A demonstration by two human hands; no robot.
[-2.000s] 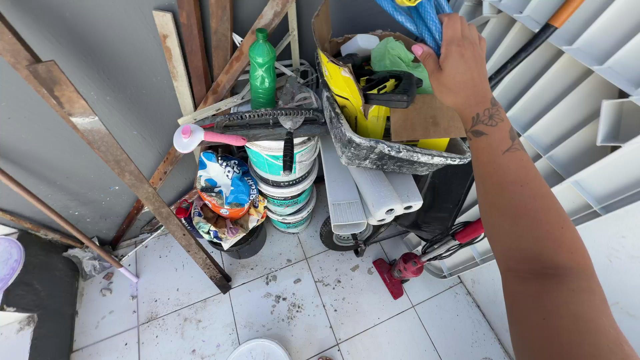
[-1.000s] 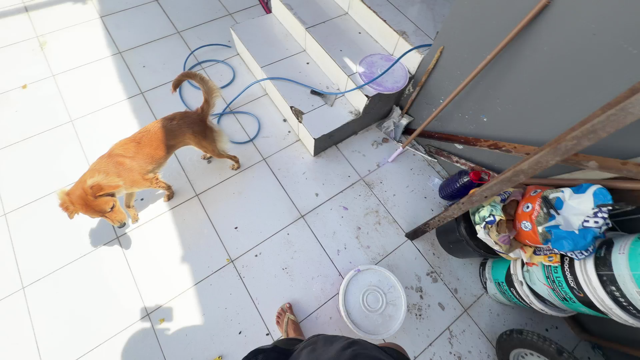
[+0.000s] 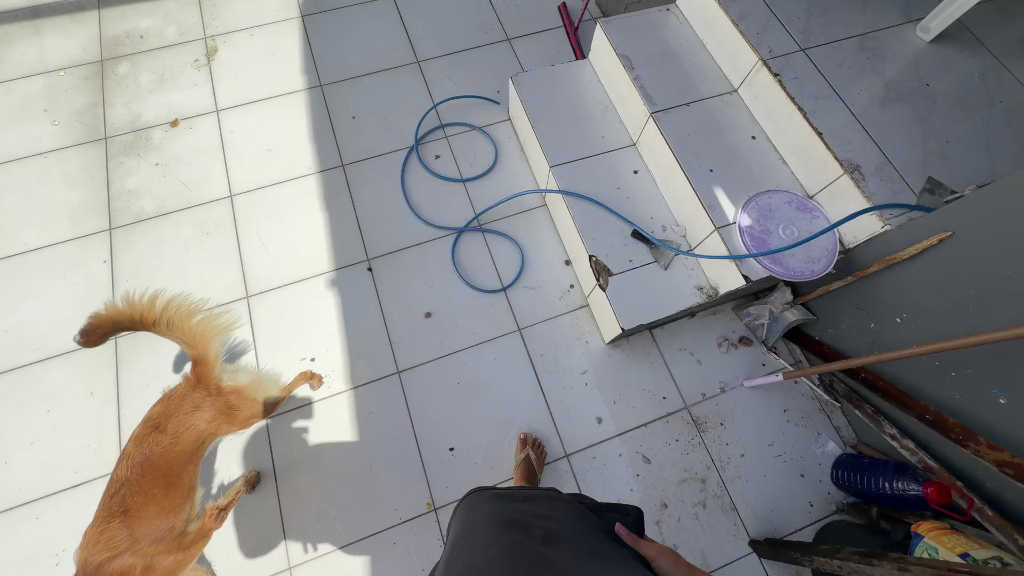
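Note:
At the bottom edge of the head view, part of my right hand (image 3: pixel 652 552) shows beside the dark cloth of my clothing (image 3: pixel 544 532); the rest of it is cut off, so whether it holds anything cannot be told. My left hand is out of the picture. A blue hose (image 3: pixel 588 200) loops over the tiled floor and crosses the white steps (image 3: pixel 596 112). On the lower step lies a scraper (image 3: pixel 661 253) with a dark handle. The hose passes over a round purple-stained lid (image 3: pixel 788 234) on the steps.
A tan dog (image 3: pixel 160 460) stands at the lower left. Against the grey wall at right lean a wooden pole (image 3: pixel 896 353) and rusty metal bars (image 3: pixel 904 396). A blue bottle with a red cap (image 3: pixel 880 482) lies near them. My sandalled foot (image 3: pixel 528 460) is on the tiles.
The view has swung left from the buckets to the steps and floor. My hand, raised at a blue bag two seconds ago, is now low by my clothing. The dog has turned around.

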